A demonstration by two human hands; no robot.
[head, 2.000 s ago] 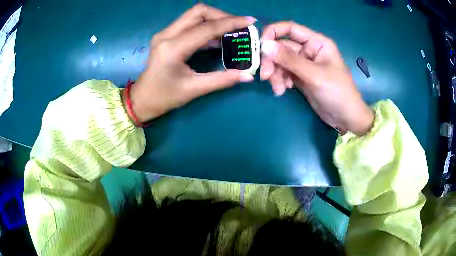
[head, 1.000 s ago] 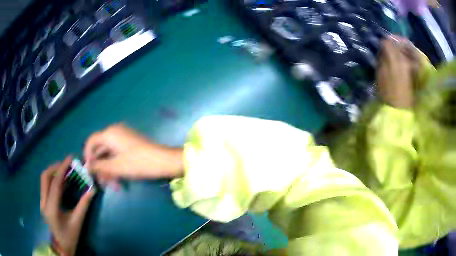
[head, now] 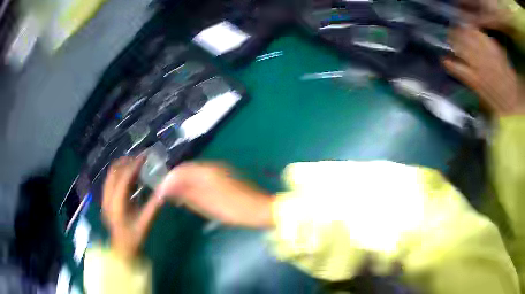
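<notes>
The picture is strongly blurred. My left hand [head: 122, 198] is at the lower left, its fingers around a pale-rimmed smartwatch unit [head: 153, 167]. The watch is partly hidden and its screen cannot be read. My right hand [head: 216, 192] comes in from the right, its fingertips at the watch's edge. Whether they grip anything is not visible. Both hands are at the near edge of a black foam tray [head: 187, 74] with rows of watches and a white label [head: 210, 118].
A second black tray [head: 403, 57] with watches lies at the upper right. Another person's hand [head: 483, 69] is over it. Small white pieces [head: 323, 75] lie on the green mat [head: 276, 115]. A white label [head: 221, 38] is at the upper middle. Bright items [head: 82, 238] lie at the lower left.
The view has swung left across the bench. Both trays now show further right in the picture. The hands stay together at the watch, now overlapping the left tray's near edge in view.
</notes>
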